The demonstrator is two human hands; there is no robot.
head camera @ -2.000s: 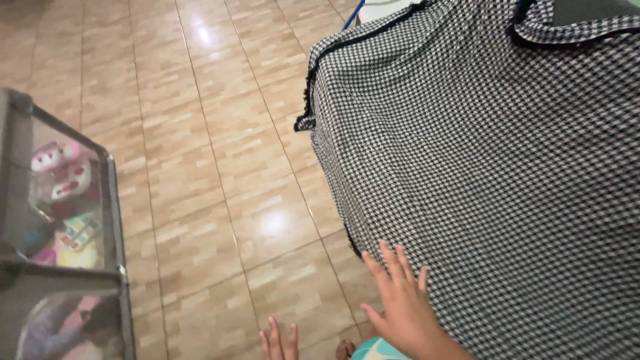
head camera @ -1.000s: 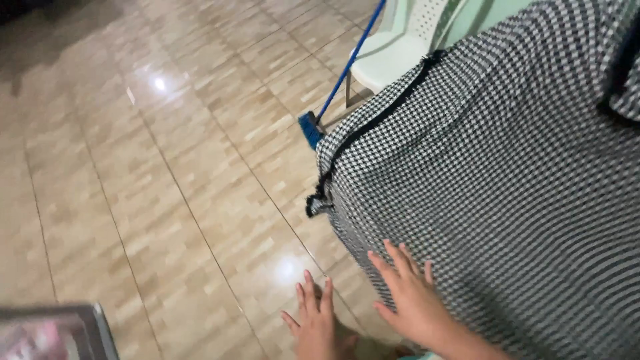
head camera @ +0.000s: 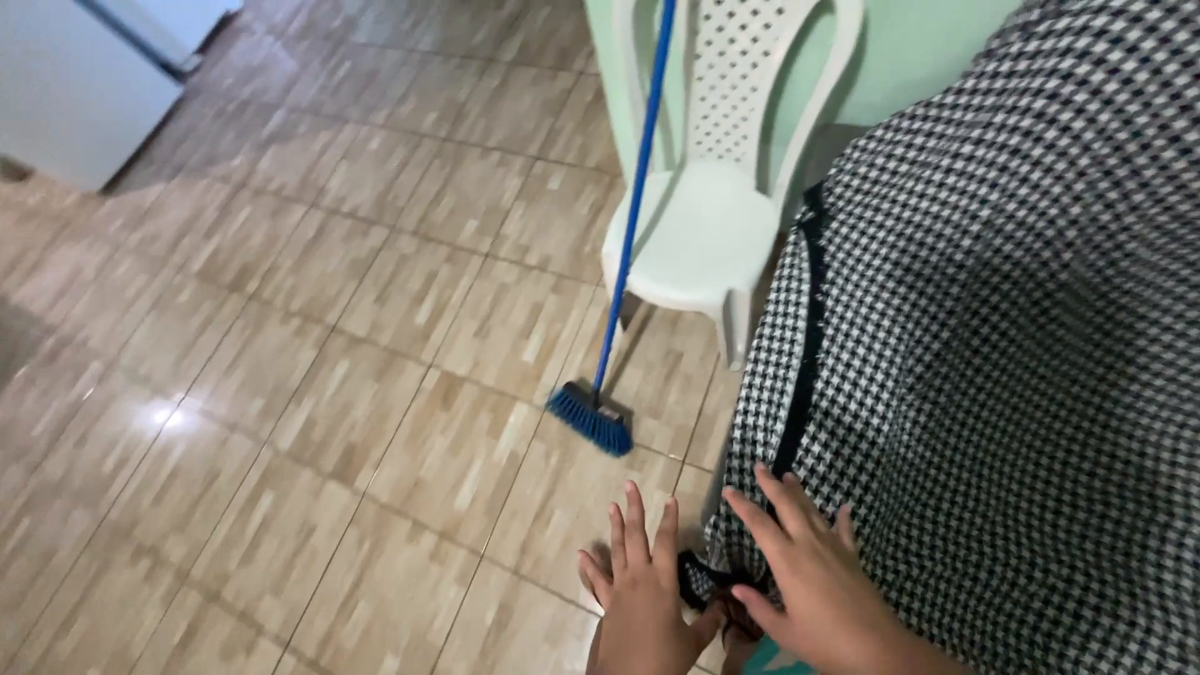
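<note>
My left hand (head camera: 642, 595) is at the bottom centre with its fingers spread and nothing in it. To its right, my right hand (head camera: 816, 562) also has its fingers apart and holds nothing; it overlaps the edge of a black-and-white houndstooth cloth (head camera: 1031, 328) in the view. Whether it touches the cloth, I cannot tell. The cloth has a black trim and drapes over a large piece of furniture. Beyond my hands, a broom (head camera: 591, 419) with blue bristles stands on the floor, its blue handle slanting up in front of a white plastic chair (head camera: 698, 234).
Beige tiles cover the floor (head camera: 375, 422). A pale green wall (head camera: 923, 56) rises behind the chair. At the upper left is a white boxy object (head camera: 84, 94). Part of a foot shows below, between my hands.
The view has swung far, bringing the whole broom head and the chair seat into sight, while the grey mesh-sided container has left it. My left hand has come up closer to my right hand.
</note>
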